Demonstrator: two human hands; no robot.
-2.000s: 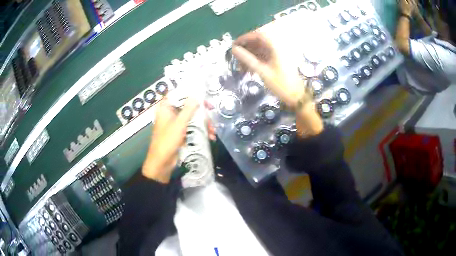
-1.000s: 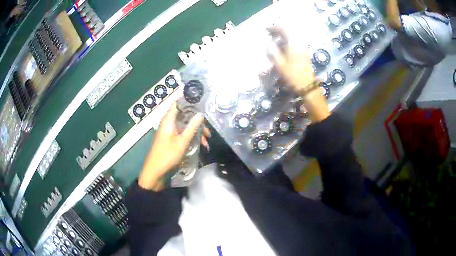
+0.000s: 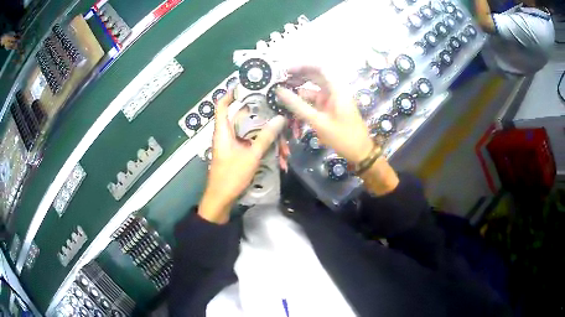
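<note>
My left hand [image 3: 238, 155] grips a long grey multi-pocket housing [image 3: 263, 182], held upright in front of me. A black ring part [image 3: 254, 73] sits in its top seat; the seats below show no ring. My right hand [image 3: 331, 121] holds another black ring part [image 3: 277, 98] between its fingers, just right of the housing's second seat. The right fingers are slightly blurred. The clear blister tray [image 3: 433, 102] with rows of black rings lies behind and right of my right hand, with strong glare.
The green belt [image 3: 99, 158] carries a filled housing [image 3: 206, 109], scalloped strips [image 3: 135, 168] and perforated strips [image 3: 153, 88]. Dark rods [image 3: 145, 247] and stacked ring trays [image 3: 93, 291] are at lower left. A red bin [image 3: 521, 162] and another person's sleeve [image 3: 523, 34] are at right.
The top seat now clearly shows a seated ring. My right hand has come back left from over the tray to the housing with a ring. The view has shifted slightly.
</note>
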